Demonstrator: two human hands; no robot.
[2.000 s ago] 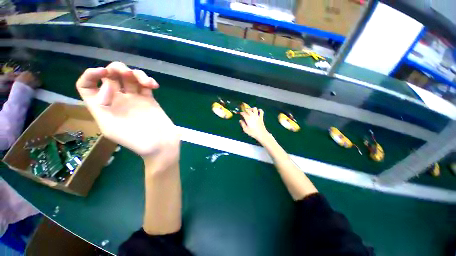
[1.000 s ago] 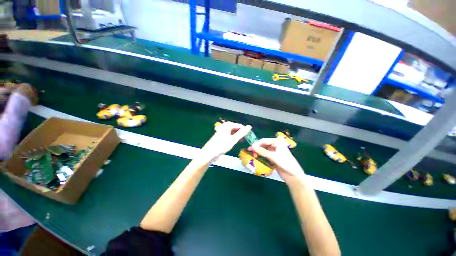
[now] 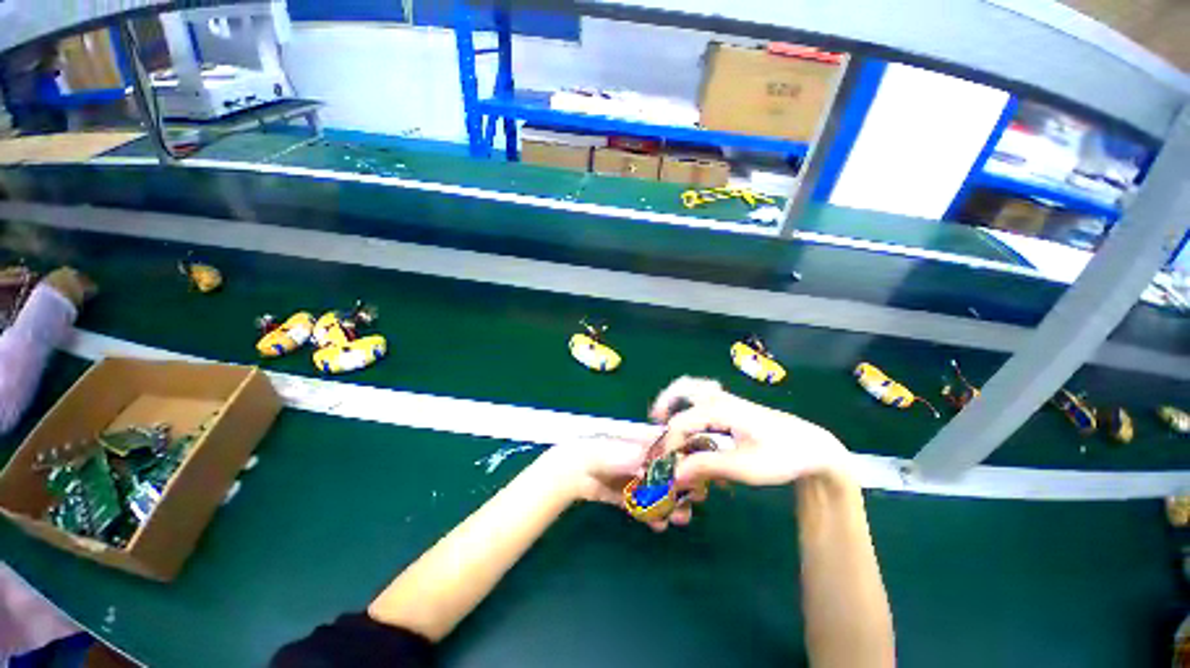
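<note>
A yellow housing shell [image 3: 649, 504] with a blue inside is held over the pale rail's near edge. A small green circuit board [image 3: 662, 469] stands at its open side, partly hidden by fingers. My left hand [image 3: 603, 467] holds the shell from the left and below. My right hand [image 3: 750, 437] is over the board and shell from the right, its fingers closed on the board. Whether the board sits inside the shell cannot be told.
Yellow units with wires lie along the green conveyor [image 3: 457, 333], three grouped at left [image 3: 350, 352]. A carton of green boards [image 3: 209, 502] stands at left. A grey post [image 3: 1031, 307] rises at right. Another person's sleeve [image 3: 37, 346] is at far left.
The yellow shell has been turned so its blue inside shows and is now in my hands. The board has come down to it. Both hands have moved together and lower.
</note>
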